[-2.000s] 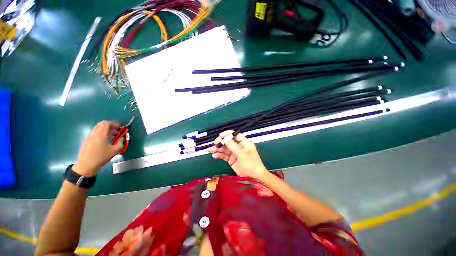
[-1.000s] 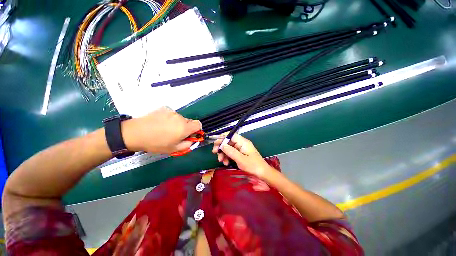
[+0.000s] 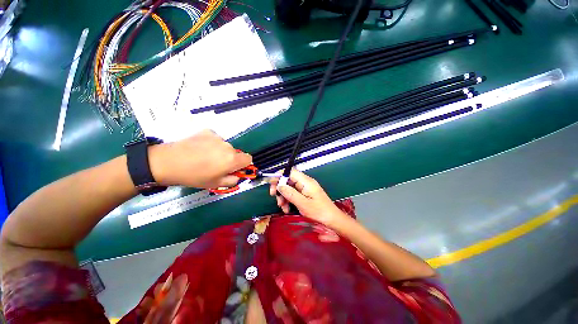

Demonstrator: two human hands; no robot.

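Observation:
My left hand (image 3: 199, 161), with a dark watch band at the wrist, holds scissors (image 3: 244, 175) by their red-orange loops. The short metal blades point right and reach the white end piece (image 3: 282, 181) in my right hand. My right hand (image 3: 305, 195) pinches the lower end of one black sleeved cable (image 3: 315, 104), which rises steeply to the top edge of the view. Several other black cables (image 3: 380, 114) lie in a row beside a long steel ruler (image 3: 507, 92). My left hand hides their near ends. Whether the blades touch the end piece is hard to tell.
A white paper sheet (image 3: 209, 76) lies behind my left hand, with more black cables (image 3: 355, 66) partly on it. A coil of coloured wires (image 3: 104, 60) and a second thin strip (image 3: 71, 88) are upper left. A dark tool (image 3: 317, 11) with a cord is at the top.
The left hand brought the scissors from the left over to the right hand. The held cable has swung from slanting right to nearly upright, crossing over the others.

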